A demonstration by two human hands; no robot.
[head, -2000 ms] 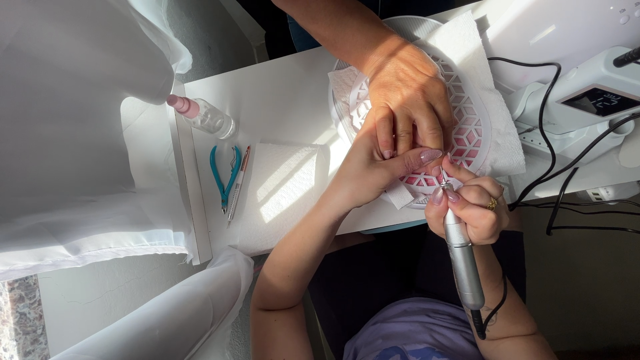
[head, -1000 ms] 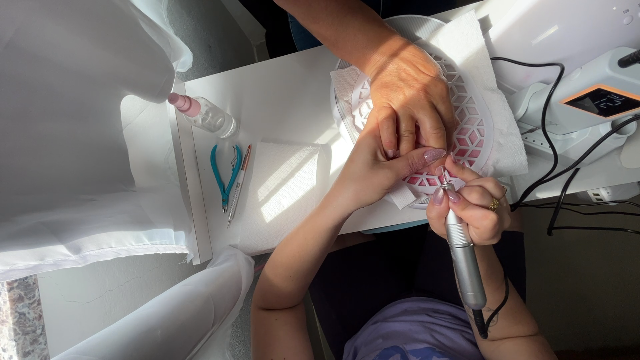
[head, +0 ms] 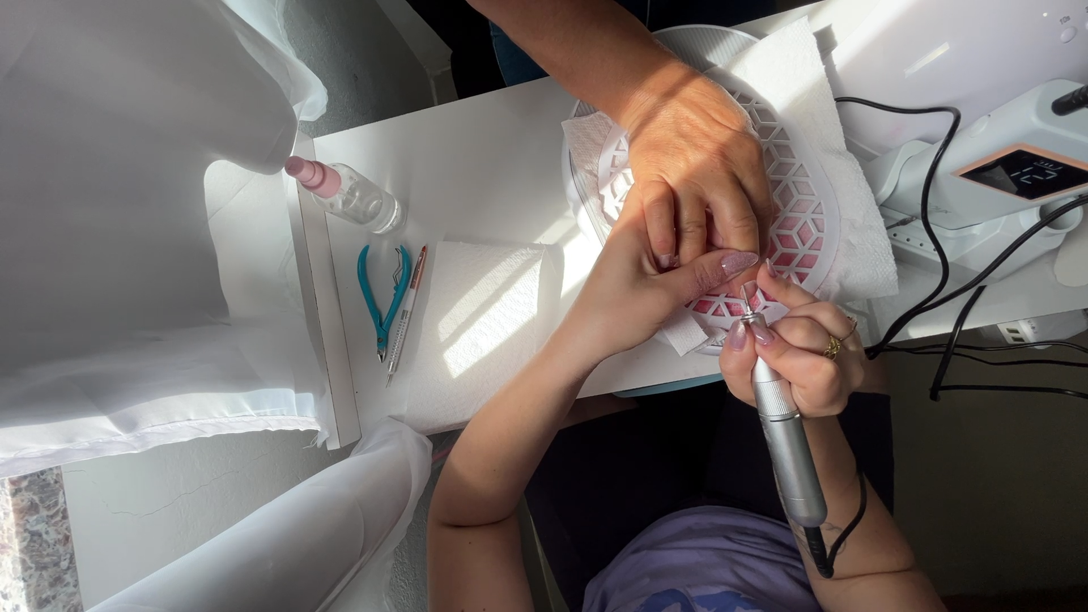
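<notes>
My left hand [head: 633, 280] holds a finger of another person's hand [head: 701, 161], its thumb pressed near the fingertip. In my right hand [head: 803, 348] is a silver electric nail drill [head: 786, 450], gripped near its front end. The drill's bit [head: 749, 297] is at the held fingertip; whether it touches the nail cannot be told. Both hands are over a round white nail dust collector [head: 820, 229] with a geometric grille, pink showing through it. A paper towel [head: 858, 195] lies partly beneath the collector's grille area, and the other person's palm is hidden.
On the white table [head: 476, 144] at left are a clear bottle with a pink cap [head: 357, 197], teal cuticle nippers [head: 382, 297], a slender pen-like tool [head: 408, 310] and a folded paper towel [head: 484, 306]. A drill control unit [head: 994, 161] and black cables [head: 939, 229] sit at right. A white curtain [head: 153, 212] hangs left.
</notes>
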